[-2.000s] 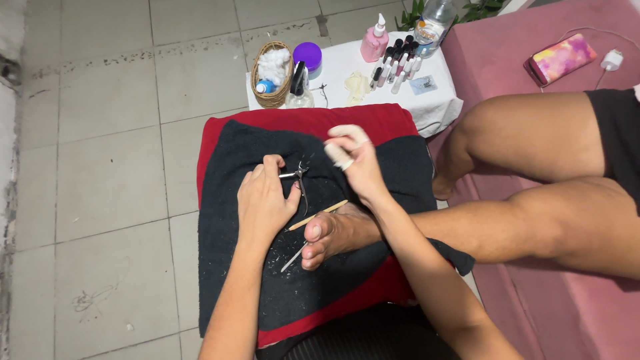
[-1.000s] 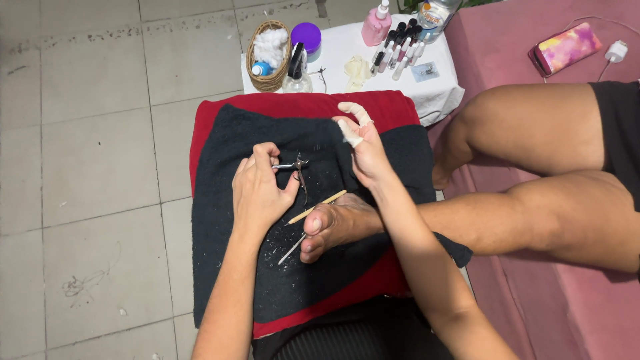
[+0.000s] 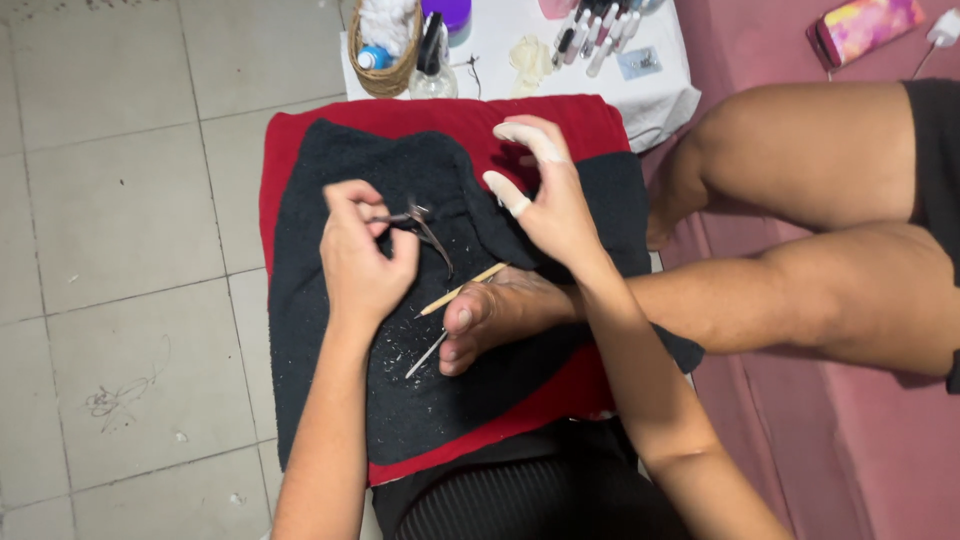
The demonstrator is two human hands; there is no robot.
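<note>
My left hand (image 3: 365,251) holds metal cuticle nippers (image 3: 421,221) by one handle, above the black towel (image 3: 330,172); the other handle hangs toward the foot. My right hand (image 3: 544,187), with pale covers on the thumb and a finger, is raised over the towel with fingers apart and holds nothing. Another person's foot (image 3: 495,315) rests on the towel below my right hand, toes to the left. A wooden stick (image 3: 461,289) lies against the foot's upper side. A thin metal tool (image 3: 426,355) lies by the toes, its far end hidden. Small white flakes dot the towel.
A red cushion (image 3: 600,120) lies under the towel. Beyond it, a white cloth-covered table (image 3: 491,82) holds a wicker basket (image 3: 386,79) with cotton, a clear bottle (image 3: 433,75) and several polish bottles (image 3: 596,37). A pink seat (image 3: 757,45) at right bears a colourful wallet (image 3: 870,30).
The nippers' free handle now points down and to the right. My right hand's fingers, bunched and blurred two seconds ago, are spread apart. The foot stays on the towel.
</note>
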